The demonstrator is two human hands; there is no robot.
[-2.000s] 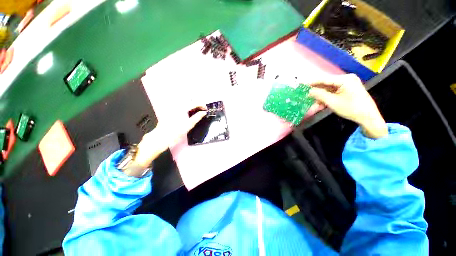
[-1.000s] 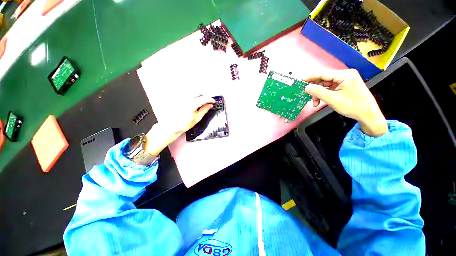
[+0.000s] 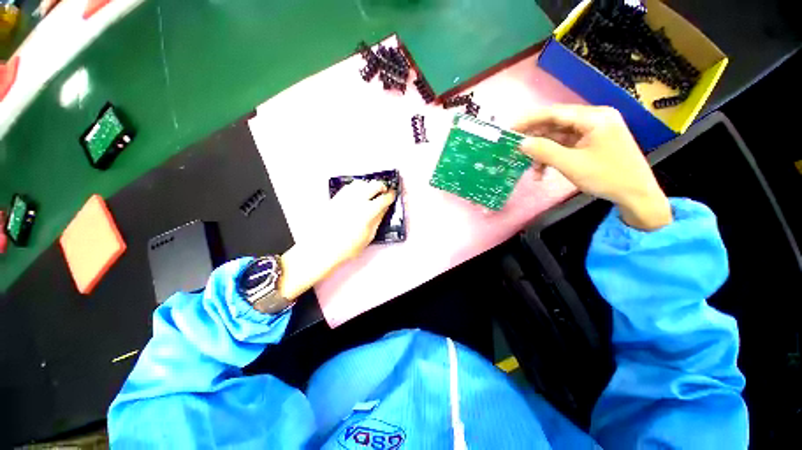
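My right hand (image 3: pixel 585 156) holds a green circuit board (image 3: pixel 482 163) by its right edge, tilted above the pink mat (image 3: pixel 352 286). A white strip shows along the board's upper edge. A black housing (image 3: pixel 393 230), an open shallow square tray, lies on the mat. My left hand (image 3: pixel 345 223) lies over the housing and hides much of its inside. Its fingertips are curled down near the housing's upper right part. Whether they pinch something small cannot be told. A single black insert strip (image 3: pixel 419 129) lies on the mat between the housing and the board.
A pile of black insert strips (image 3: pixel 384 67) lies by the green flat panel (image 3: pixel 475 35). The blue-and-yellow parts box (image 3: pixel 703 88) stands upper right. A closed housing (image 3: pixel 180 257), a loose strip (image 3: pixel 253 202) and an orange foam pad (image 3: pixel 92 243) are left. A boarded housing (image 3: pixel 107 136) sits on the belt.
My left hand has moved right, further over the housing, and covers more of it. My right hand has moved the board slightly left and up, towards the housing. The board stays held.
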